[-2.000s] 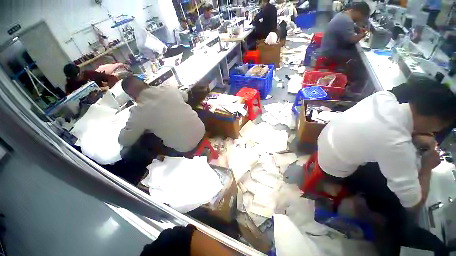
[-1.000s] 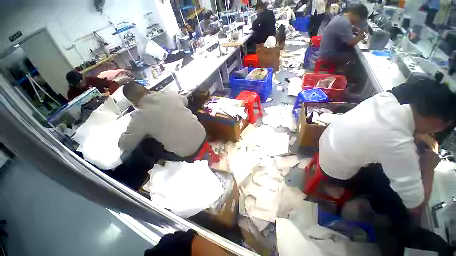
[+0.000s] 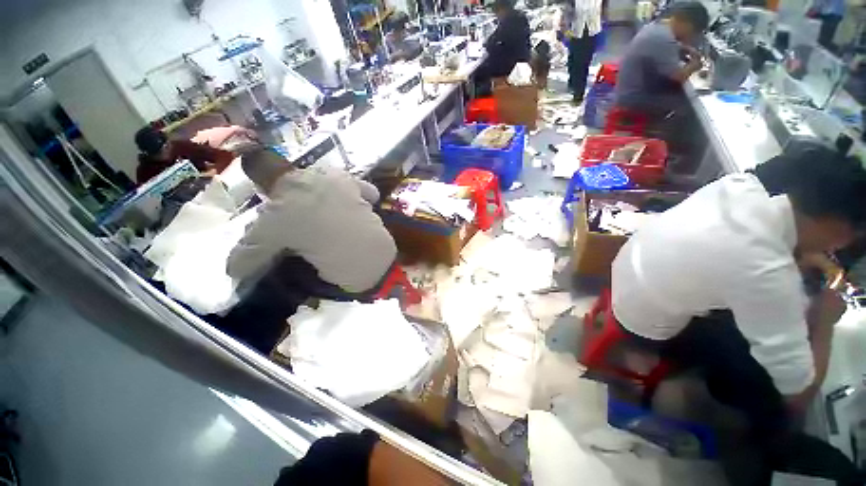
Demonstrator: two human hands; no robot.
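Neither of my hands shows. A piece of bare arm beside a dark sleeve-like shape sits at the bottom edge, cut off by the picture; I cannot tell which arm it is. It lies against a shiny pale window frame [image 3: 313, 397] that runs diagonally across the view. Beyond the frame, a heap of white cloth [image 3: 356, 349] fills a cardboard box [image 3: 439, 384]. More white cloth [image 3: 201, 249] lies at the left worker's lap and machine. The white-shirted worker at right bends over a machine table; the small item at their fingers is unclear.
Cream sheets [image 3: 498, 356] litter the aisle floor. A blue crate [image 3: 484, 163], a red crate [image 3: 622, 163], a red stool [image 3: 482, 197], a blue stool [image 3: 598, 180] and cardboard boxes stand along it. Several seated workers line both tables. A person stands at the far end.
A person now stands more fully in view in the far aisle. The white-shirted worker's head and hands have shifted slightly. The arm piece at the bottom has barely moved.
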